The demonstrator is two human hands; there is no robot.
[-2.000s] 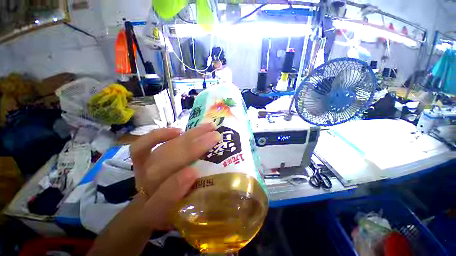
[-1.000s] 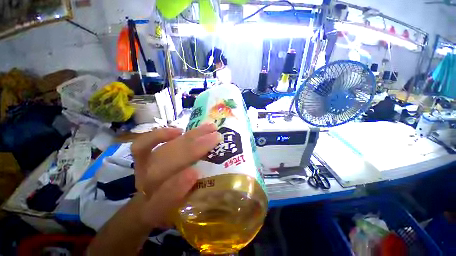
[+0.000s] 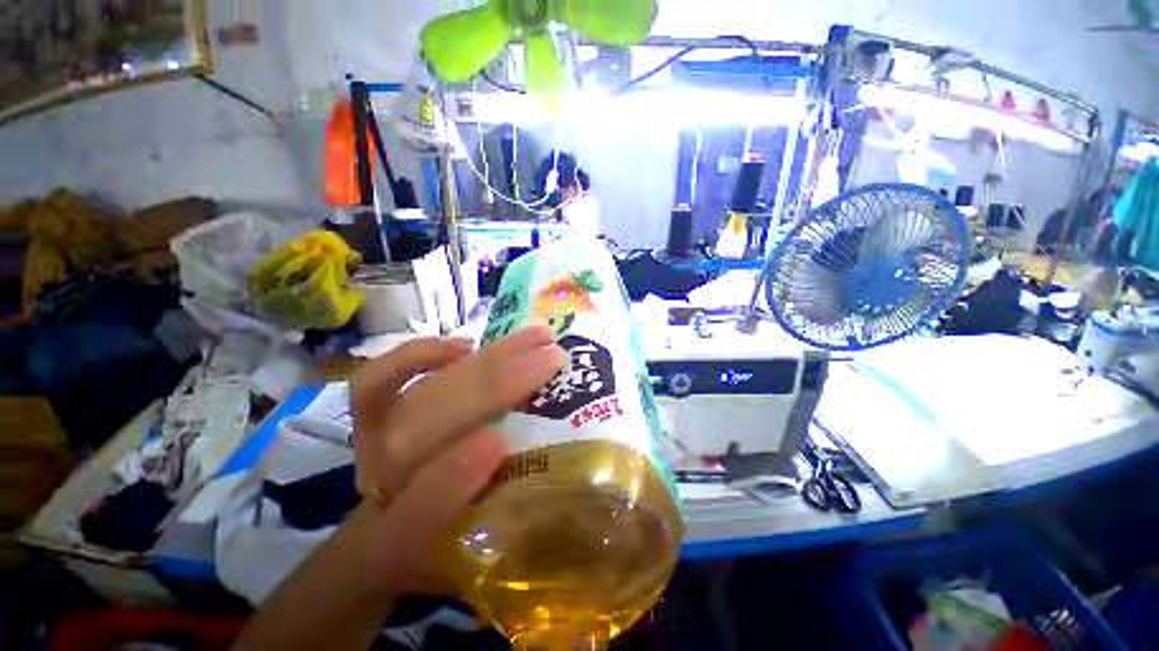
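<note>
A clear plastic drink bottle (image 3: pixel 578 509) with a white-green label and amber liquid fills the middle of the view. It is tilted, with its base up and away and its neck low, cut off by the bottom edge. My left hand (image 3: pixel 445 432) is bare and grips the bottle from the left side, with fingers over the label. The forearm comes in from the lower left. My right hand is not in view. The bottle's mouth and cap are not visible.
A white sewing machine (image 3: pixel 731 407) stands behind the bottle, with black-handled scissors (image 3: pixel 830 483) to its right. A blue desk fan (image 3: pixel 869 267) stands beyond. A garment piece (image 3: pixel 286 490) lies left, and a blue basket (image 3: pixel 877 572) sits low right.
The bottle and left hand keep nearly the same place and grip. The background has shifted slightly down and right, showing more of the green fan at the top.
</note>
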